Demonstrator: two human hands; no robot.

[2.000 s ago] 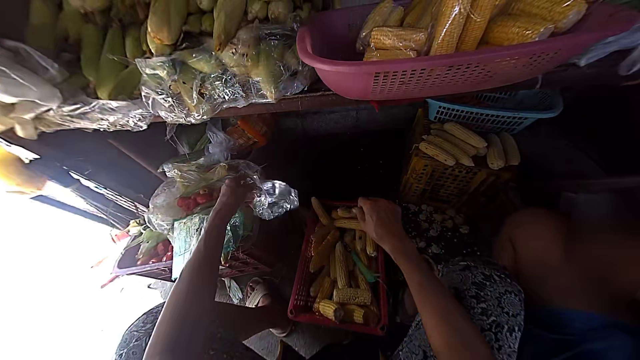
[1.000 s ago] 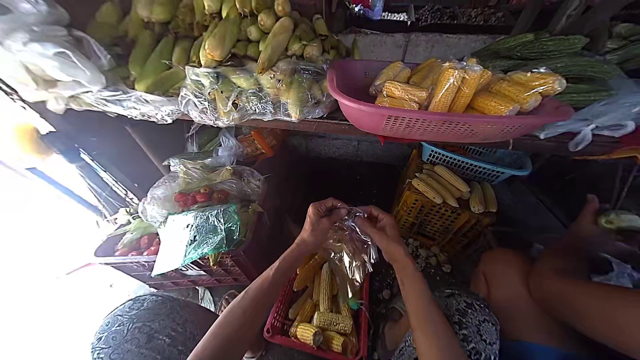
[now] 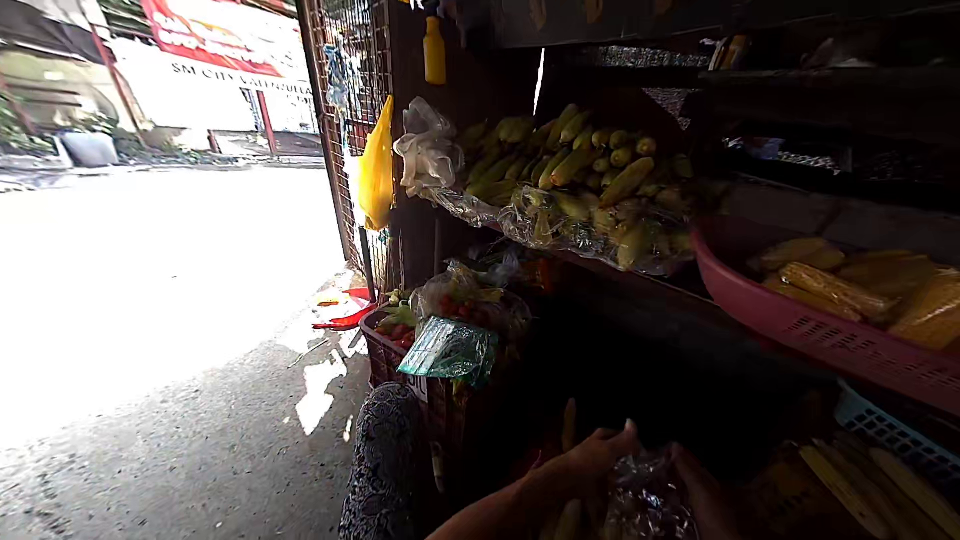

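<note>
A crumpled clear plastic bag [image 3: 651, 495] hangs between my two hands, low in the head view. My left hand [image 3: 600, 457] pinches its upper left side, thumb raised. On the bag's right side is my right hand [image 3: 697, 480], dim in the shadow, its fingers at the plastic. Corn cobs [image 3: 569, 424] show in the dark just left of and below my left hand; the crate around them is hardly visible. More peeled cobs [image 3: 847, 487] lie at the lower right, beside a light blue plastic basket [image 3: 892, 427].
A pink plastic basin [image 3: 795, 330] with wrapped corn stands at right. Unhusked corn [image 3: 570, 161] fills the shelf. A crate [image 3: 384, 352] with red vegetables, a bagged batch and a green plastic packet [image 3: 450, 349] sit left of my hands. A yellow bag [image 3: 376, 172] hangs on the wire mesh.
Two seconds ago my left hand was at the bagged vegetables and my right over the crate of corn; since one second ago both are at the clear bag. The view has swung left toward the street.
</note>
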